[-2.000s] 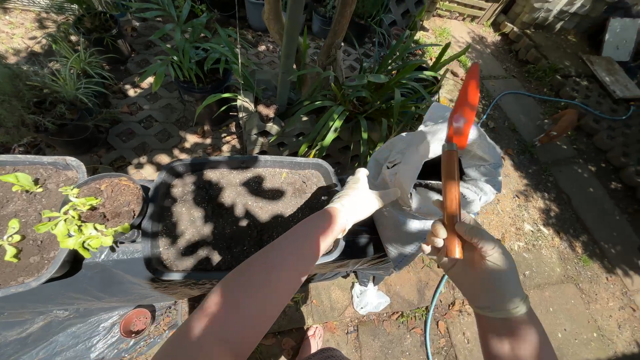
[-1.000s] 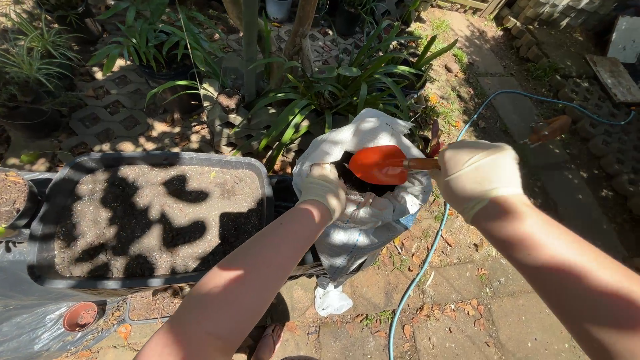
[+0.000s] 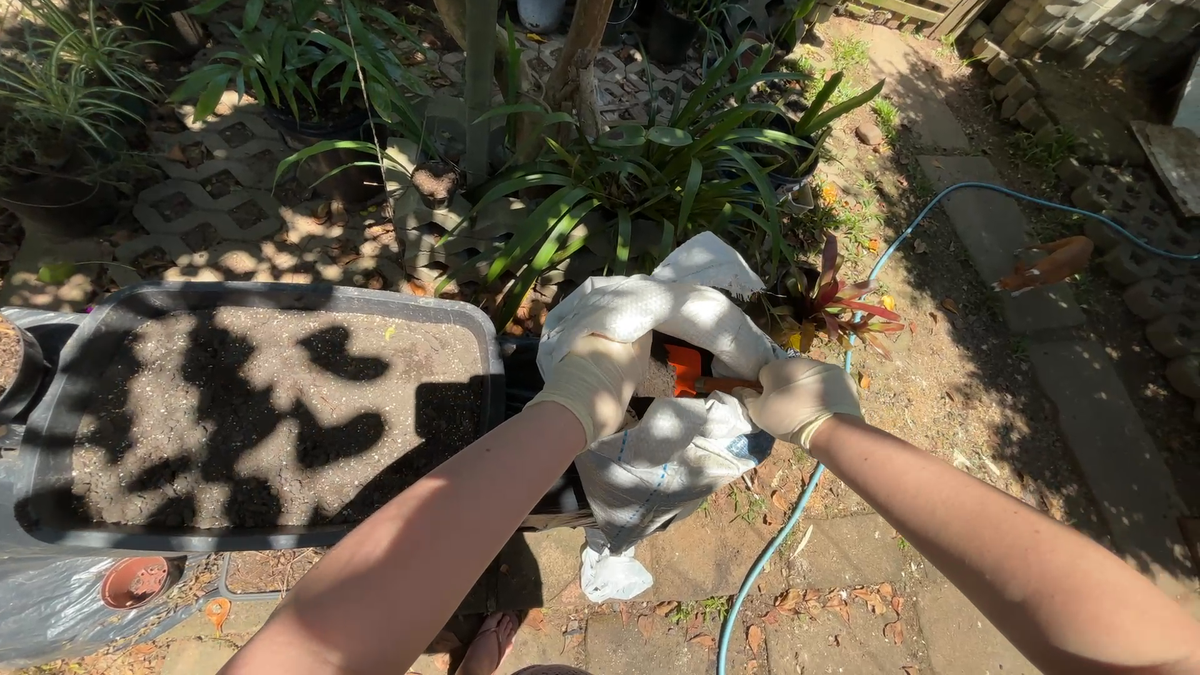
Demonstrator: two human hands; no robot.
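Note:
A white woven sack (image 3: 647,473) stands with its mouth rolled back, dark inside. My left hand (image 3: 600,375), in a pale glove, grips the sack's rim at its left side. Gloved too, my right hand (image 3: 804,398) holds the wooden handle of an orange hand trowel (image 3: 684,369) at the right of the opening. The trowel's blade is inside the sack and partly hidden, beside a patch of greyish potting mix. Left of the sack is a black plastic tub (image 3: 281,298) filled with speckled potting mix, partly in shadow.
A light-blue hose (image 3: 773,548) curves over the paving on the right. Strappy green plants (image 3: 689,178) and a reddish plant (image 3: 830,305) grow behind the sack. A small terracotta-coloured pot (image 3: 134,581) lies on plastic sheeting at lower left. An orange-brown object (image 3: 1045,264) lies by the hose.
The trowel, held upright in the air two seconds ago, was lowered over the sack's mouth and its blade is now inside. My left hand stays at the sack's rim. The view has shifted right.

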